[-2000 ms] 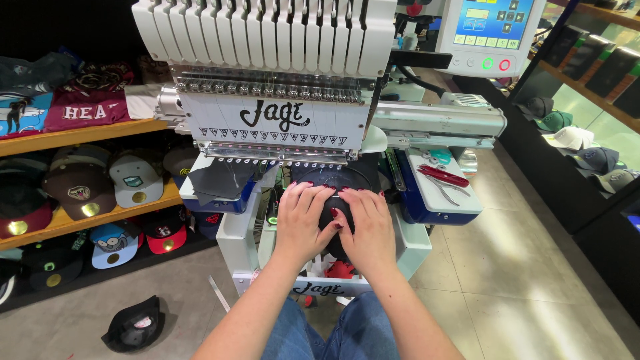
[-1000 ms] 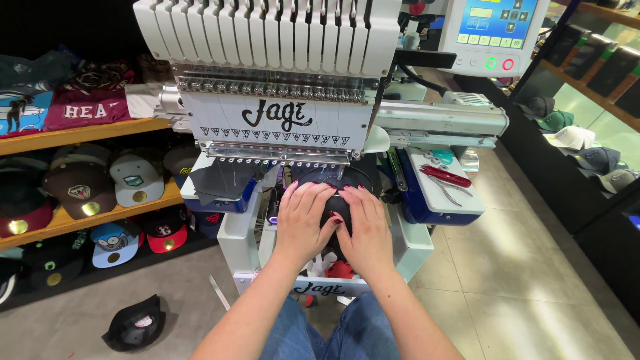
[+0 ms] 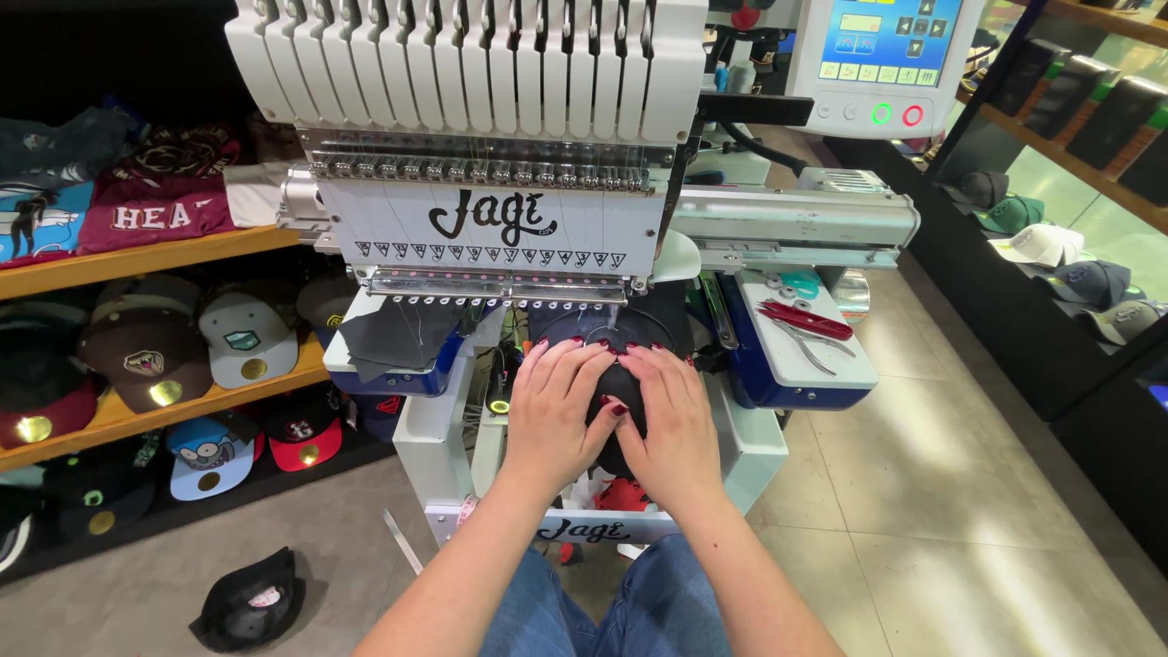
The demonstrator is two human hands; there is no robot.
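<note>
A black cap (image 3: 613,461) lies under the needles of a multi-needle embroidery machine (image 3: 497,224). On the cap's left side rests my left hand (image 3: 558,411), fingers spread over the fabric just in front of a round hoop (image 3: 652,324). My right hand (image 3: 672,415) lies on the cap's right side, its thumb near the left thumb. Both palms press down on the cloth; neither hand clearly grips it. A single needle and presser foot (image 3: 612,317) stand just beyond the fingertips. The cap is partly hidden beneath the hands.
Dark fabric (image 3: 401,338) covers the machine's left side table. Red-handled snips (image 3: 805,319), tweezers (image 3: 812,349) and bobbins share the right one. A control panel (image 3: 885,64) is at upper right. Another black cap (image 3: 248,602) lies on the floor, near shelves (image 3: 173,397) of caps.
</note>
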